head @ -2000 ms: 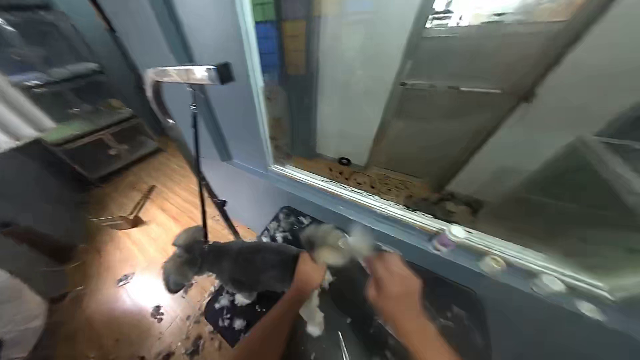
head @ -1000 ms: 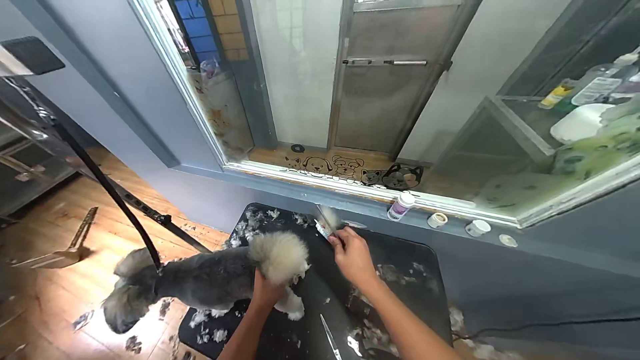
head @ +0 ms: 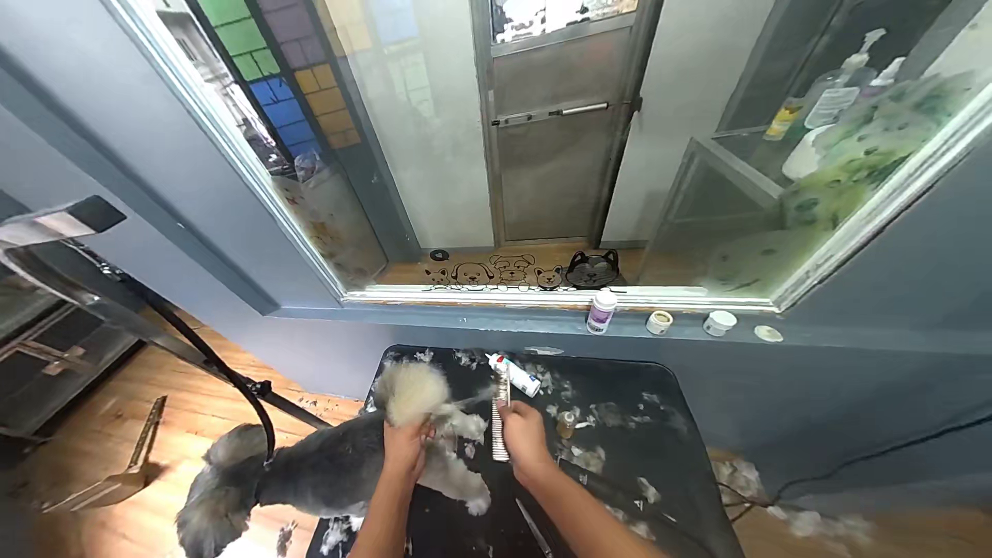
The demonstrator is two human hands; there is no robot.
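A grey dog (head: 333, 465) with a fluffy cream tail (head: 416, 394) stands on a black grooming table (head: 620, 380), a dark strap at its neck. My left hand (head: 406, 448) is closed around the fur at the base of the tail. In my right hand (head: 523, 434) is a metal grooming comb (head: 501, 422), upright just right of the dog's rear, its teeth facing left. Behind the comb lies a white squeeze bottle (head: 515, 375). A small amber bottle (head: 567, 424) sits right of my right hand. Scissors (head: 533, 527) lie near the table's front, partly hidden by my forearm.
Fur clumps (head: 589, 459) litter the table. Along the window ledge (head: 496, 316) stand a white and purple bottle (head: 601, 311) and small jars (head: 720, 323). At left are a metal grooming arm (head: 186, 349) with a black strap (head: 232, 380) and a dustpan (head: 124, 480) on the wood floor.
The comb has moved from beyond the tail to an upright position beside the dog's rear. My left hand stays at the tail. The view has shifted.
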